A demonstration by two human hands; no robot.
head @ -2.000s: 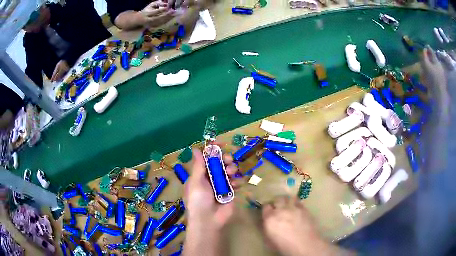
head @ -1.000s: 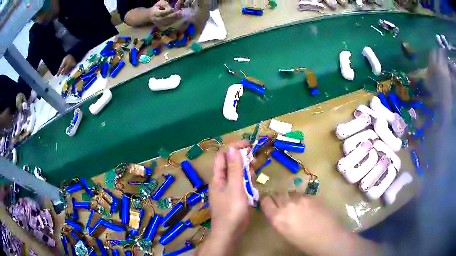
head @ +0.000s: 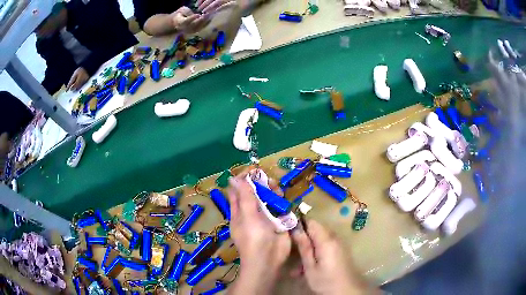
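My left hand (head: 254, 230) holds a white-pink housing half shell (head: 282, 221), tilted, with its open side up. A blue battery cell (head: 272, 197) shows inside the shell. A small green circuit board (head: 254, 154) shows just beyond the shell's far end. My right hand (head: 320, 253) is at the shell's near end, its fingers closed around a thin dark tool (head: 300, 226) that is mostly hidden and hard to make out. A small white block (head: 304, 208) is beside the shell, by the right fingertips.
Blue cells with boards (head: 202, 249) pile at the left; a smaller group (head: 330, 187) lies right of my hands. White housings (head: 412, 190) pile at the right. The green belt (head: 196, 138) carries shells and wired cells. People sit across it.
The shell turned from upright facing me, to on edge, to tilted with its open side up. My right hand moved left to meet it. Parts on the belt shifted left.
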